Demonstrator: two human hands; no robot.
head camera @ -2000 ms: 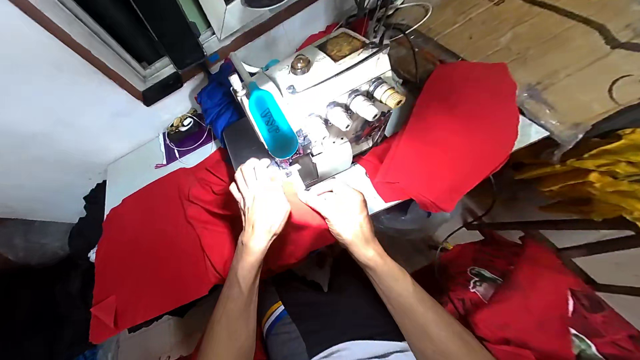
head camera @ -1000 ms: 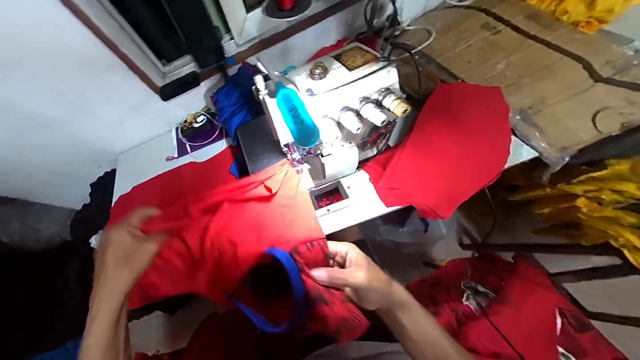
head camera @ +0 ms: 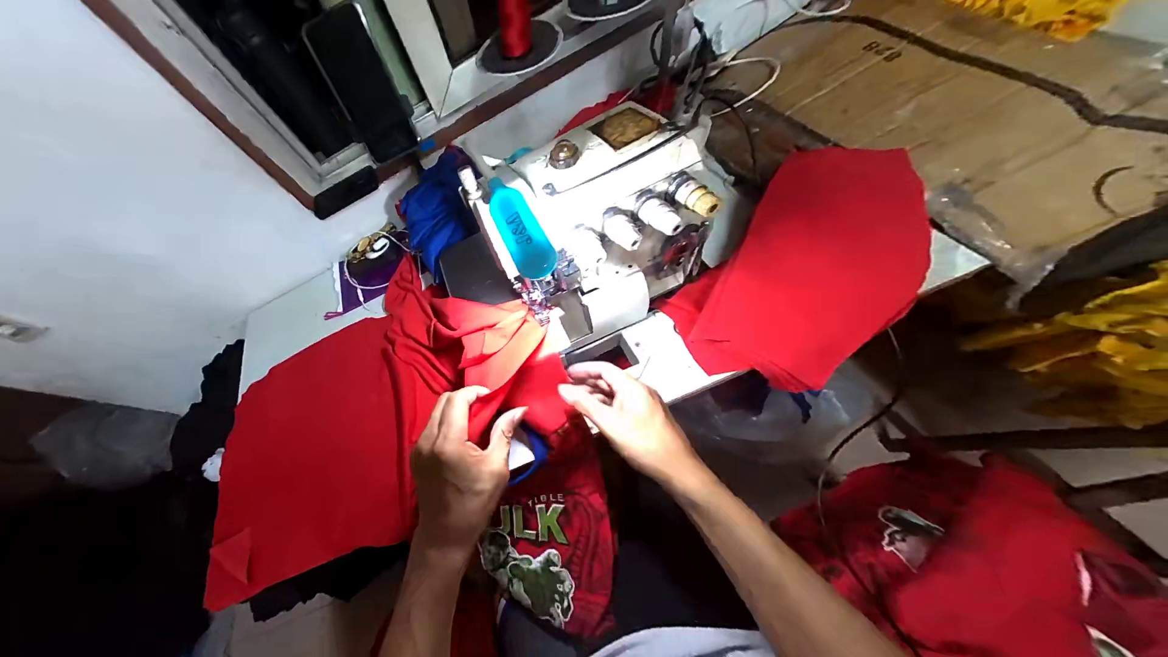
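Note:
My left hand [head camera: 465, 456] grips a fold of a red fabric garment [head camera: 511, 365] in front of the overlock sewing machine [head camera: 611, 210]. My right hand [head camera: 625, 415] pinches the garment's edge just below the machine's needle plate. Part of the garment lies under or close beside the presser foot [head camera: 540, 299]; which of the two I cannot tell. A blue neckband [head camera: 531, 456] shows between my hands. Below it hangs a dark red printed front panel [head camera: 552, 538] with a green figure and lettering.
Red cut pieces [head camera: 821, 265] lie on the table right of the machine. Red cloth [head camera: 310, 456] covers its left side. A red thread cone [head camera: 516, 32] stands on the sill. Printed red garments [head camera: 985, 547] are heaped lower right, yellow cloth [head camera: 1086, 347] at the right.
A second ago the garment was spread out with my hands wide apart. Now it is bunched at the machine, and my hands are close together there. The printed panel hangs down toward my lap.

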